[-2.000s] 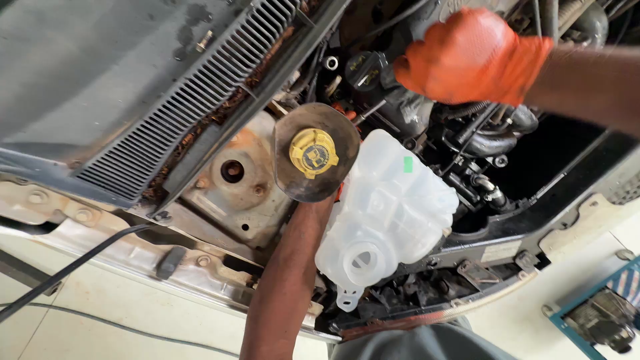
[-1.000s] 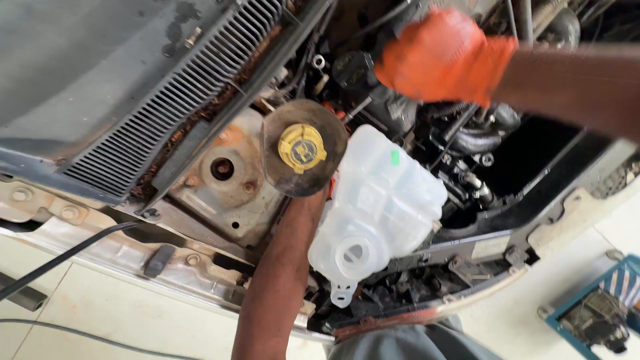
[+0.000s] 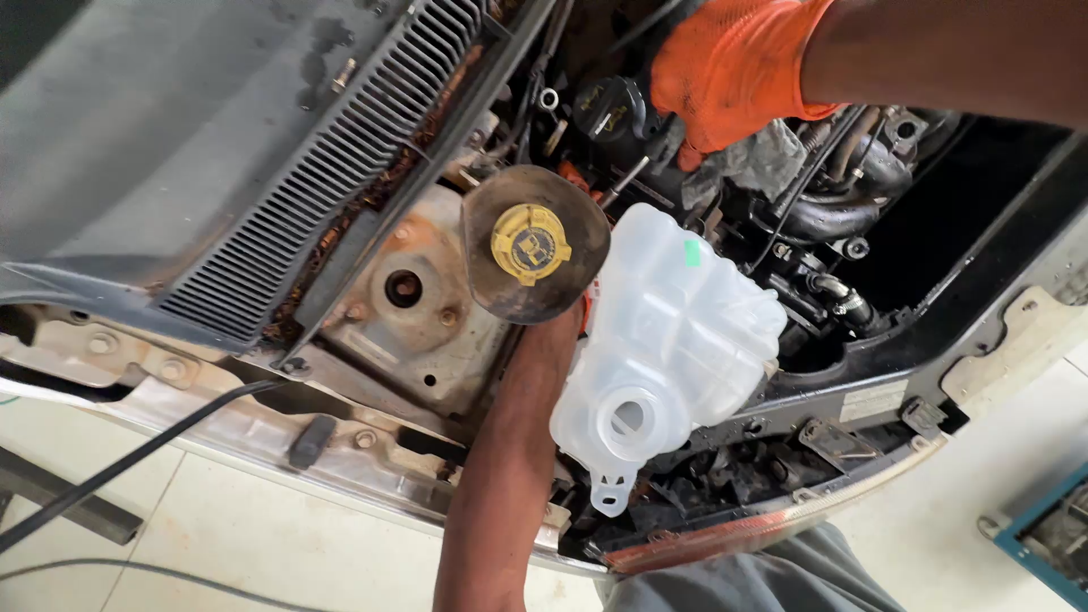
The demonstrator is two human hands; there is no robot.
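Note:
My right hand (image 3: 735, 72), in an orange glove, is over the engine beside a black round cap (image 3: 608, 110) and a crumpled grey cloth-like piece (image 3: 765, 161); its fingers are bent, and what they hold is hidden. From below, my left forearm reaches under the dirty filler neck flange with a yellow cap (image 3: 531, 244). Only bits of orange glove on my left hand (image 3: 575, 176) show past the flange's edge, near a thin metal rod (image 3: 625, 183). A translucent white plastic reservoir (image 3: 671, 331) with an open round mouth lies right of that forearm.
A rusty strut tower (image 3: 408, 297) and the slatted cowl grille (image 3: 331, 170) are on the left. A black cable (image 3: 153, 433) crosses the fender edge. Metal pipes (image 3: 837, 217) and the black front frame (image 3: 918, 340) lie right. A blue-edged tray (image 3: 1037, 535) is at lower right.
My right hand has moved left over the engine, closer to the black round cap. My left forearm stays under the flange, and the reservoir has kept its place.

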